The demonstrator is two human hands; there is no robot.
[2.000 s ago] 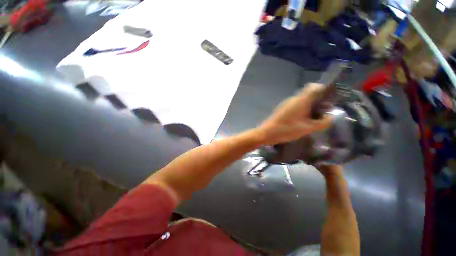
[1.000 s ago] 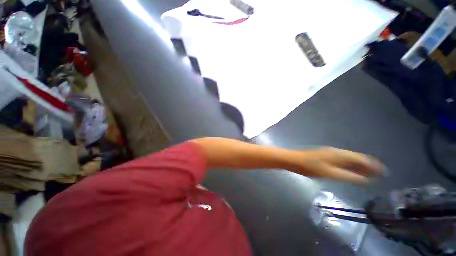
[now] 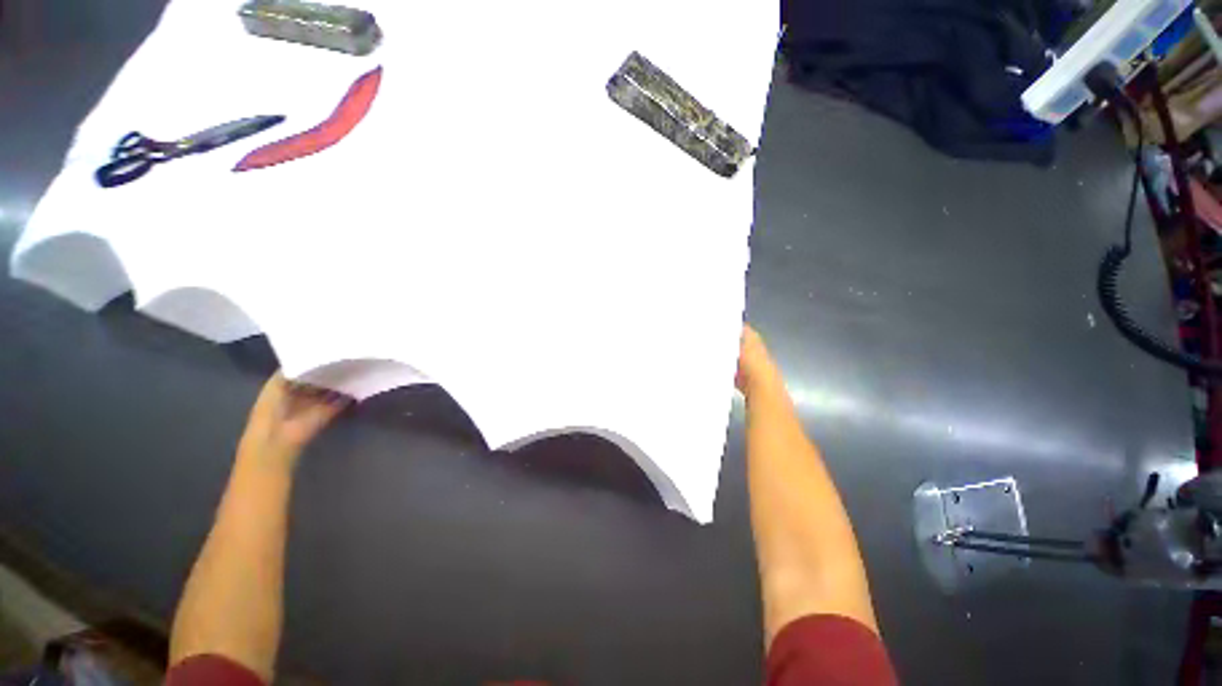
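The white fabric lay (image 3: pixel 469 255) spreads in front of me, its near edge cut in scallops. My left hand (image 3: pixel 311 409) is at a scallop of the near edge, its fingers partly under the cloth. My right hand (image 3: pixel 748 359) is at the right side edge near the front corner, its fingers mostly hidden by the lay. Whether either hand grips the cloth is hidden. Dark-handled shears (image 3: pixel 188 145) and the red crescent template (image 3: pixel 315 127) lie on the lay at the left. Two dark grey-green weights lie on it, one at the top left (image 3: pixel 311 24) and one at the right (image 3: pixel 680 114).
The cutting machine (image 3: pixel 1169 539) stands at the lower right, cut off by the frame, its metal base plate (image 3: pixel 982 516) on the grey table (image 3: pixel 911 335). A white power strip (image 3: pixel 1106 54) and a coiled cable (image 3: pixel 1119 302) are at the upper right. Dark cloth (image 3: pixel 918 81) lies beyond.
The view has swung back over the lay. My left arm, earlier stretched across to the right, is now at the scalloped edge. Both hands are off the machine, which stands to the right.
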